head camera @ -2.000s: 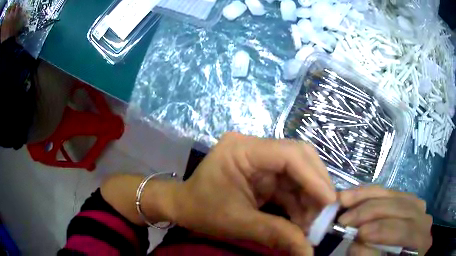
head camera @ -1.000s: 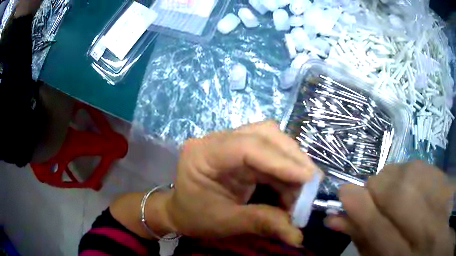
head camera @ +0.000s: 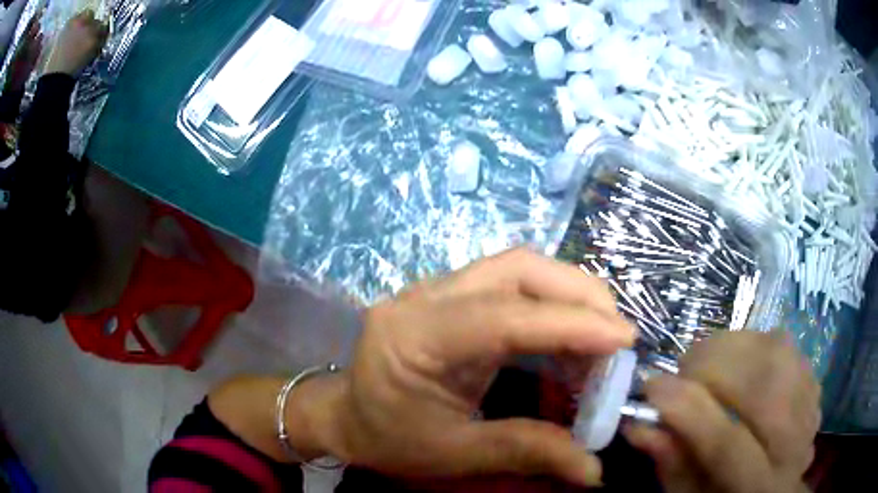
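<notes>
My left hand (head camera: 481, 366) holds a milky white oval cap (head camera: 606, 401) between thumb and fingers at the lower right. My right hand (head camera: 736, 409) grips a silver metal shaft (head camera: 639, 414), whose visible end points at the cap's flat side. The rest of the shaft is hidden by my right fingers. I cannot tell if the shaft tip is inside the cap. Just beyond my hands is a clear parts box (head camera: 782, 252) full of silver shafts (head camera: 664, 255).
A heap of white sleeves (head camera: 770, 144) and several loose white caps (head camera: 549, 58) lie beyond the box. A crinkled plastic sheet (head camera: 375, 183) and clear boxes (head camera: 207, 135) are left. A red stool (head camera: 183, 327) and another person's arm (head camera: 43, 173) are far left.
The right hand moved away from the cap, its fingers blurred, then came back closer to it. Both hands remain around the cap and shaft. The view has shifted slightly.
</notes>
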